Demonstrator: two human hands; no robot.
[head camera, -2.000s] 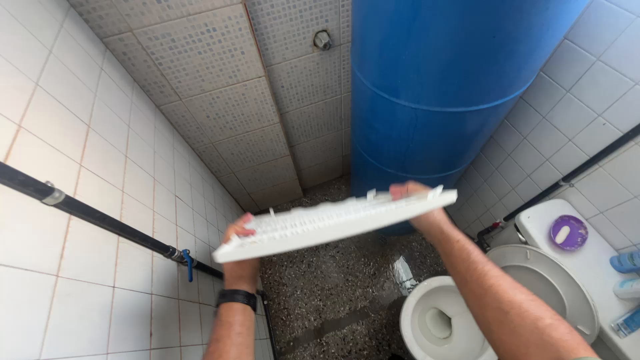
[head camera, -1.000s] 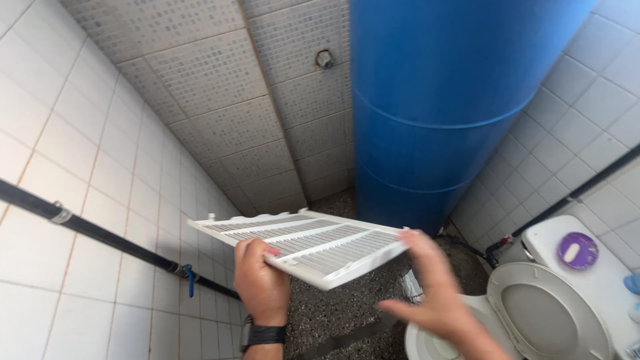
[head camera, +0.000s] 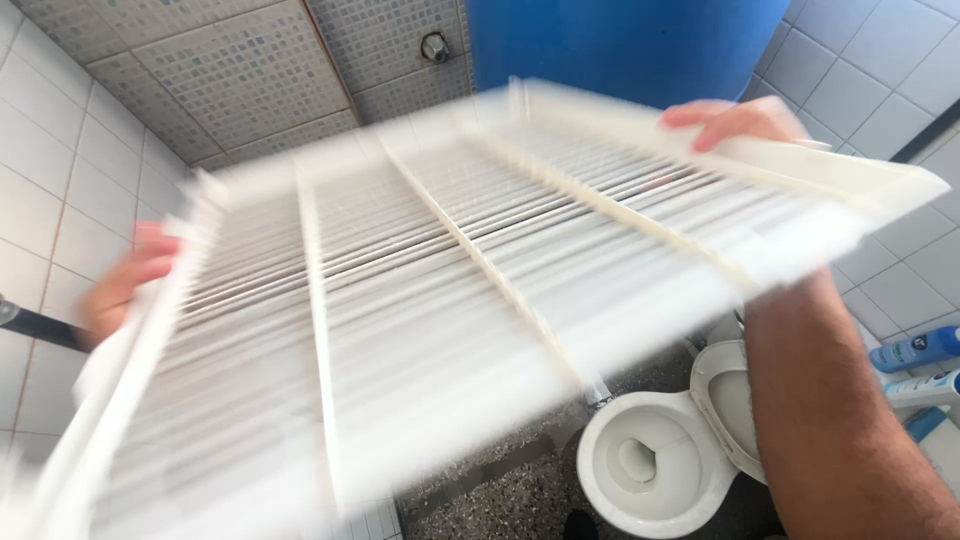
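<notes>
A white louvered plastic panel (head camera: 420, 285), blurred by motion, spans the middle of the head view, tilted, with its ribbed side and several cross bars showing. My left hand (head camera: 131, 281) grips its left edge, the fingers curled over the rim. At the upper right edge my right hand (head camera: 739, 124) holds the panel's rim, fingers on top; the right forearm passes behind the panel's lower right corner. Part of the left hand and wrist is hidden or blurred.
A large blue cylinder (head camera: 615, 49) stands behind the panel. Below right is a white toilet bowl (head camera: 645, 461) with its lid raised. Blue bottles (head camera: 915, 349) sit at the right edge. A black pipe (head camera: 41, 326) runs along the left wall; a metal fitting (head camera: 434, 48) is on the back wall.
The panel has come up closer to the camera and now shows its broad ribbed face. My right hand, blurred near the panel's right corner a second ago, now holds its upper right edge.
</notes>
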